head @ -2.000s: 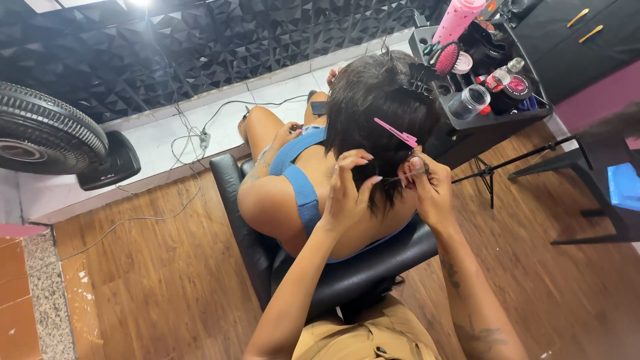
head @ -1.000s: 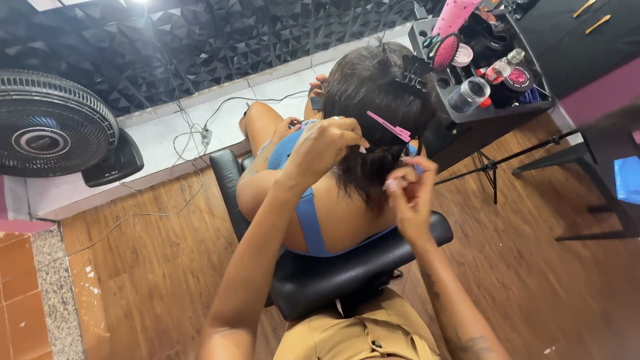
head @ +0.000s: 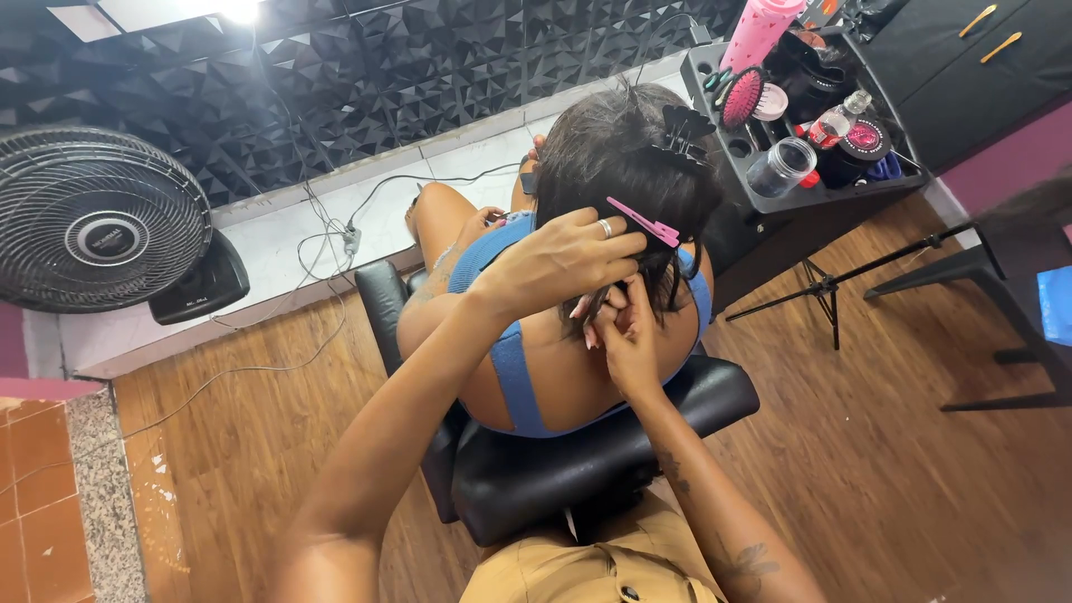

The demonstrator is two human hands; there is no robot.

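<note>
A person with dark hair (head: pixel 586 159) sits facing away from me in a black padded chair (head: pixel 553 477), wearing a blue top (head: pixel 517 381). A black claw clip (head: pixel 685 134) gathers hair near the crown, and a pink sectioning clip (head: pixel 643 222) lies across the hair at the back of the head. My left hand (head: pixel 569 255), with a ring on one finger, has its fingers bent at the hair just below the pink clip. Close beneath it, my right hand (head: pixel 626 335) pinches a lower strand of hair. The fingertips of both hands are partly hidden, so any small item there cannot be made out.
On the right stands a black trolley (head: pixel 758 197) with a pink hairbrush (head: pixel 742 97), a clear jar (head: pixel 783 166), a small bottle (head: pixel 840 120) and a pink tumbler (head: pixel 760 33). Tripod legs (head: pixel 825 285) stand beside it. A fan (head: pixel 105 239) and loose cables (head: pixel 322 243) are at left.
My right hand has moved in from the right, to the hair under my left hand. One second ago the hands were farther apart. Both clips remain in the hair.
</note>
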